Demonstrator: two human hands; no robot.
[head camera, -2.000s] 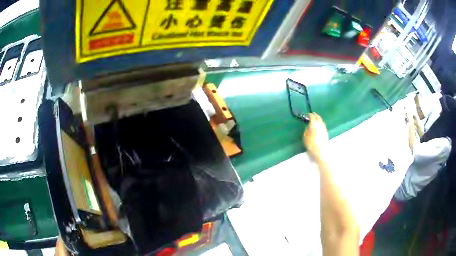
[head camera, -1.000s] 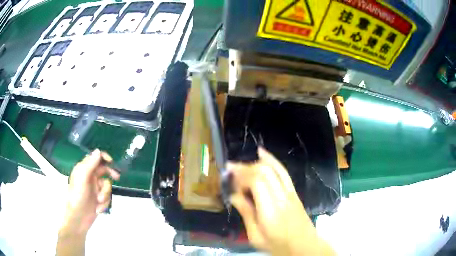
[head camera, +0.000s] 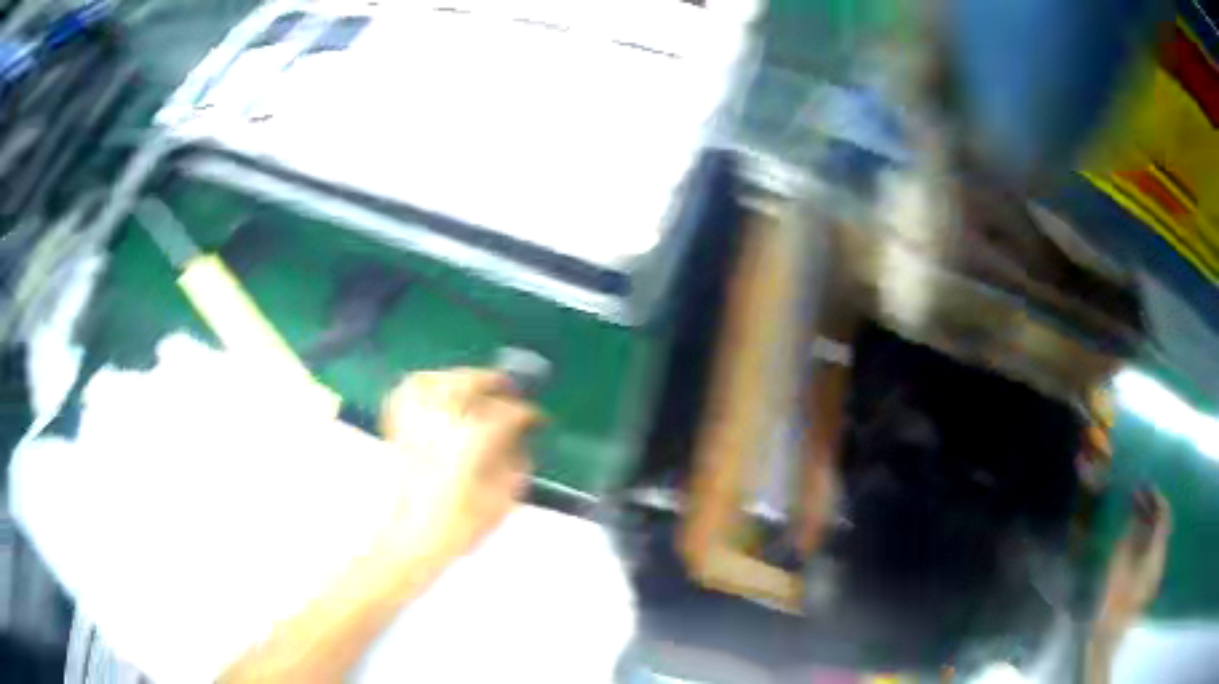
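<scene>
The view is strongly blurred. My left hand (head camera: 461, 428) is over the near edge of the green belt, fingers curled. A small component with a pale shiny end (head camera: 521, 364) is at its fingertips; whether it is gripped is unclear. My right hand (head camera: 1130, 575) is small and blurred at the far right, beyond the press bed, with a dark spot at its fingertips. The amber press fixture (head camera: 749, 428) stands upright left of the black press bed (head camera: 949, 468). No phone frame can be made out clearly.
A white blister tray (head camera: 495, 107) lies behind my left hand. A yellow-handled pen tool (head camera: 254, 327) lies to its left on the belt and white bench edge. The blue press head (head camera: 1056, 67) with its yellow-red label (head camera: 1176, 147) overhangs at upper right.
The view has swung left. My right hand has left the fixture and moved to the far right; the dark frame it held there is not clearly visible. My left hand has reached the small component.
</scene>
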